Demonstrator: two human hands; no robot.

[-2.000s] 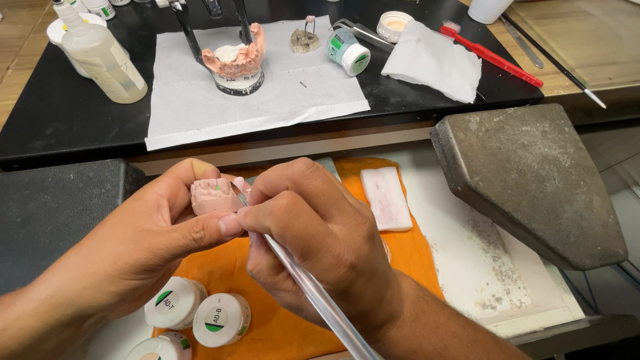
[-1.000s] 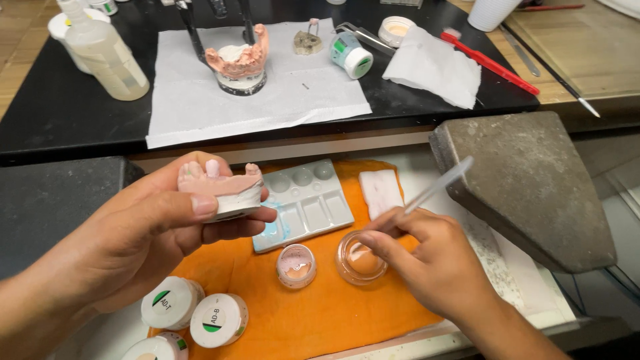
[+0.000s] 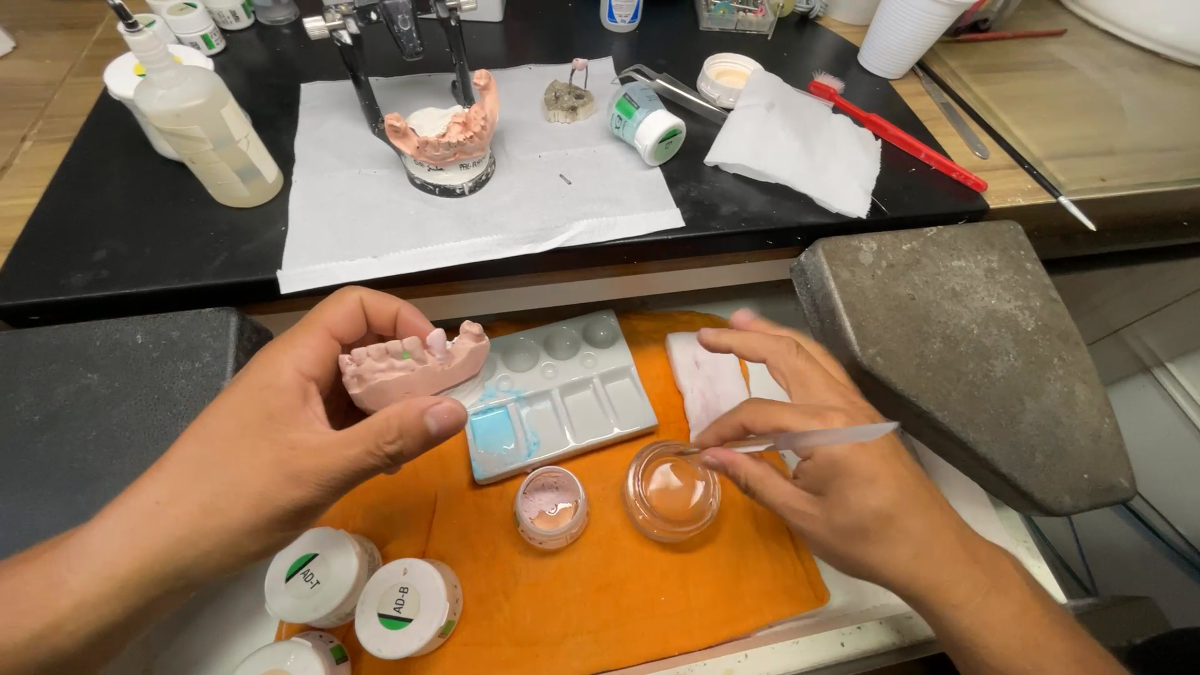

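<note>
My left hand (image 3: pixel 328 403) holds a pink dental cast (image 3: pixel 412 366) between thumb and fingers, its row of teeth facing up; one tooth is paler than the others. In my right hand (image 3: pixel 797 431), thumb and fingers pinch a slim, translucent-looking tool (image 3: pixel 816 437), whose other end is at the rim of a small glass dish (image 3: pixel 673 492) of clear liquid. Left of that dish stands an open jar (image 3: pixel 550 507) with pinkish material. Behind them lies a white ceramic mixing palette (image 3: pixel 591 412) with blue liquid in one well. A white pad (image 3: pixel 705 380) lies beside my right fingers.
Lidded jars (image 3: pixel 409 609) stand at the lower left on an orange cloth (image 3: pixel 600 600). Dark armrests flank the work area, the right one (image 3: pixel 966 366) close to my forearm. Behind are an articulator with a jaw model (image 3: pixel 445 141), a bottle (image 3: pixel 211 131), tweezers (image 3: pixel 675 92) and a red toothbrush (image 3: pixel 900 136).
My right hand has moved away from the cast to the glass dish, still holding the tool. My left hand has turned the cast, whose teeth now show along the top.
</note>
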